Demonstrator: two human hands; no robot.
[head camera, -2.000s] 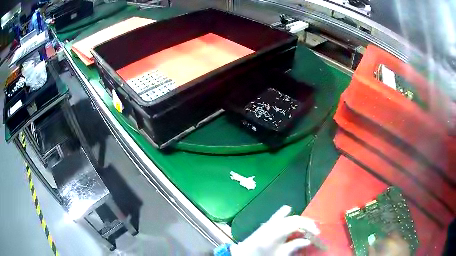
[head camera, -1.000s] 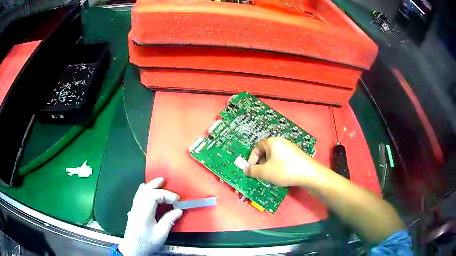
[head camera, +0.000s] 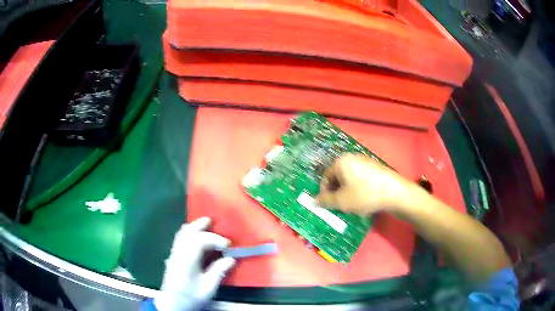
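The circuit board (head camera: 286, 197) lies underside up, at a slant, on the red work mat (head camera: 213, 158). A white strip (head camera: 322, 212) lies on the board's lower part. My right hand (head camera: 359, 185), bare, is over the board at the strip's upper left end, fingers bent together and blurred; I cannot tell if they hold anything. My gloved left hand (head camera: 198, 264) holds a thin grey-white backing strip (head camera: 252, 250) between thumb and fingers, left of and below the board, apart from it.
Stacked red foam trays (head camera: 310, 67) stand behind the board. A black screw tray (head camera: 94, 100) and a large black tote (head camera: 36, 97) are at left. A white scrap (head camera: 104, 204) lies on the green surface. A dark tool end (head camera: 425, 183) shows beyond my right forearm.
The view has shifted slightly. My right hand has moved off the white strip's middle, so more of the strip shows on the board. My left hand still holds the backing strip.
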